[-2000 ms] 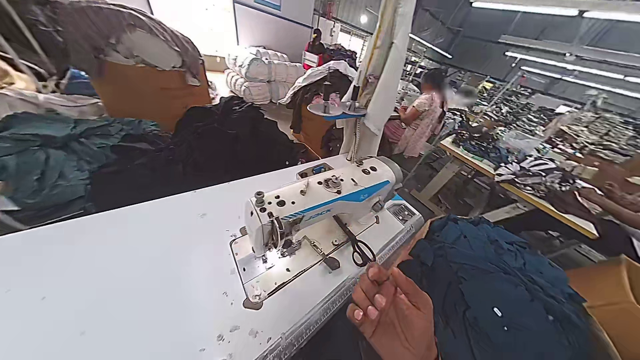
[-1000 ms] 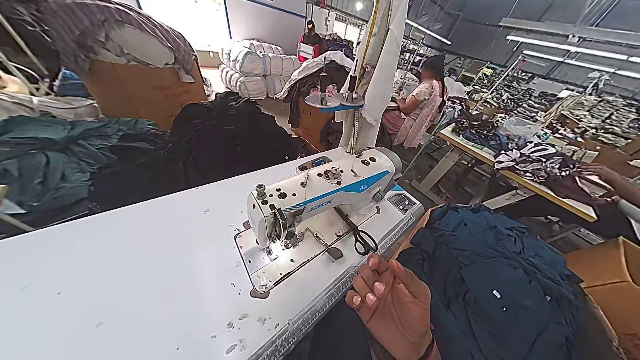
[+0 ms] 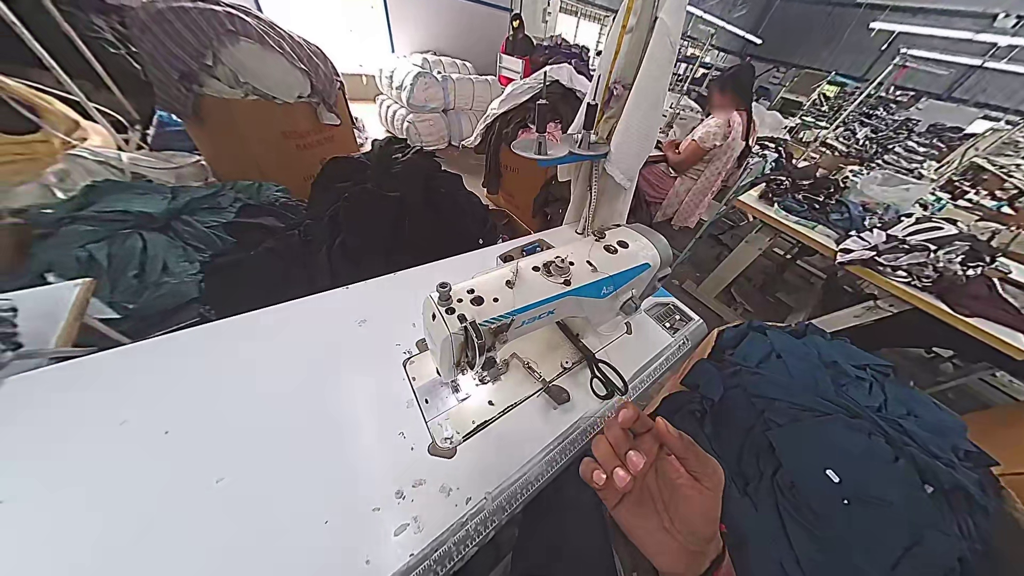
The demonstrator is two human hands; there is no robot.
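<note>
My right hand is raised at the lower right, palm towards me, fingers half curled and thumb a little apart from them; I see nothing clearly held. Just beyond its fingertips, black-handled scissors lie on the sewing table, their blades partly beneath the arm of a white and blue Jack sewing machine. The machine's lamp lights the needle area, and a small dark-ended lever sits beside it. Dark blue fabric is heaped to the right of my hand. My left hand is out of view.
Black cloth and green cloth are piled behind the table. A thread stand rises behind the machine. A seated person is farther back. Another table at the right bears garments. A cardboard box stands at the back left.
</note>
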